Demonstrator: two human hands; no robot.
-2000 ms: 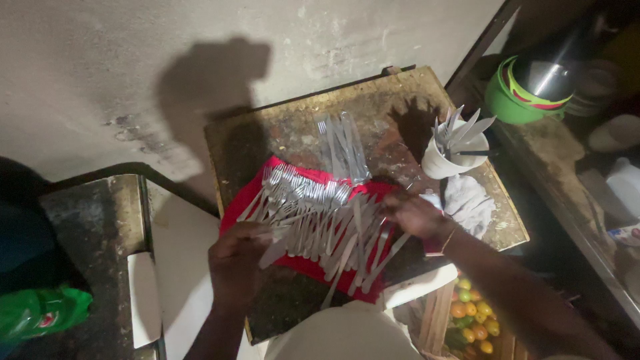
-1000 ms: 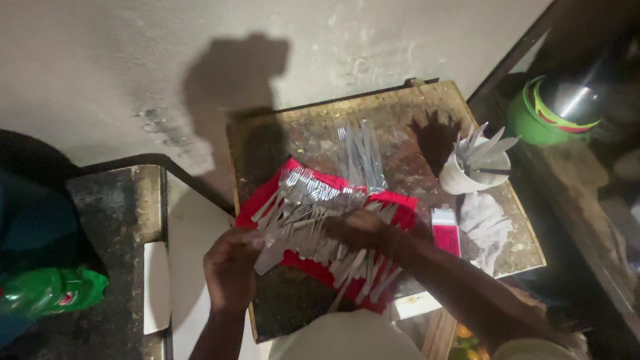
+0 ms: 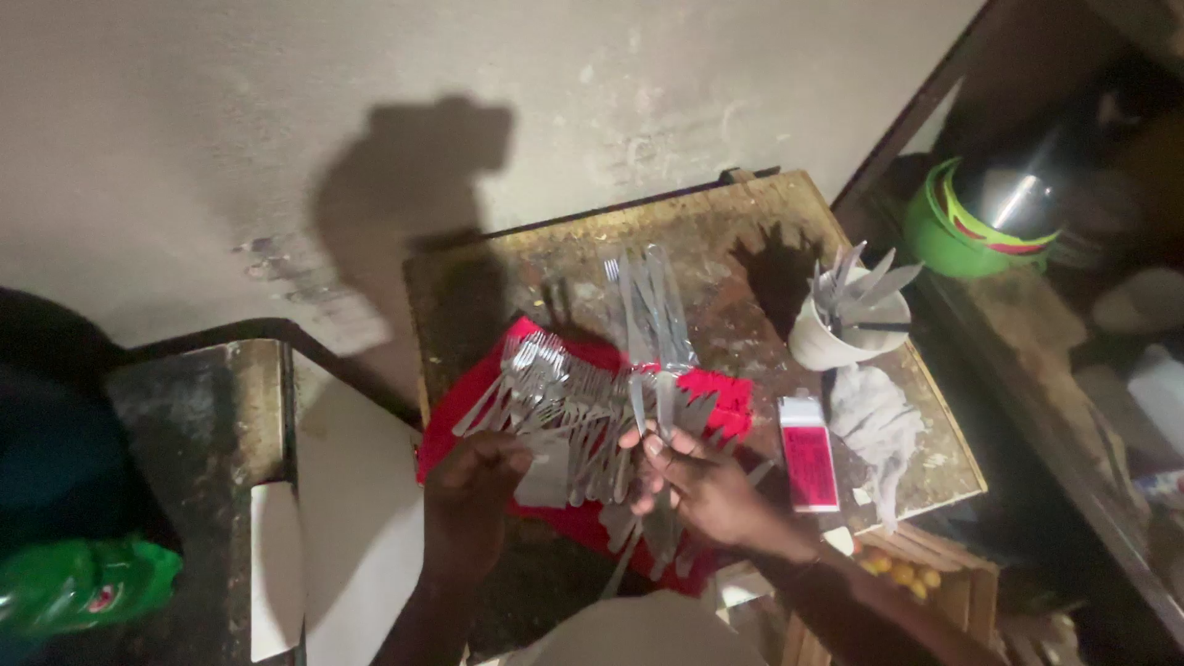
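Many metal forks [image 3: 541, 370] and table knives lie on a red cloth [image 3: 472, 388] on a worn wooden table. My left hand [image 3: 476, 472] pinches the edge of what looks like a small clear plastic bag [image 3: 544, 472] over the cloth's left part. Pieces of cutlery [image 3: 664, 402] stand up from the fingertips of my right hand [image 3: 689, 481], above the knives. Beyond the cloth lie packed forks and knives in clear plastic [image 3: 652, 305]. A white cup [image 3: 846, 324] at the right holds several knives.
Right of the cloth are a red-and-white box [image 3: 809, 458] and a crumpled white cloth [image 3: 879, 425]. Green bowls [image 3: 962, 240] stand on the right-hand shelf. A wooden crate [image 3: 962, 592] of round fruit is below, and a green bottle [image 3: 92, 583] lies at left.
My right hand was low over the cutlery pile; now it holds cutlery raised from it. Two seconds ago it was at the cloth's right side, partly hiding the red-and-white box.
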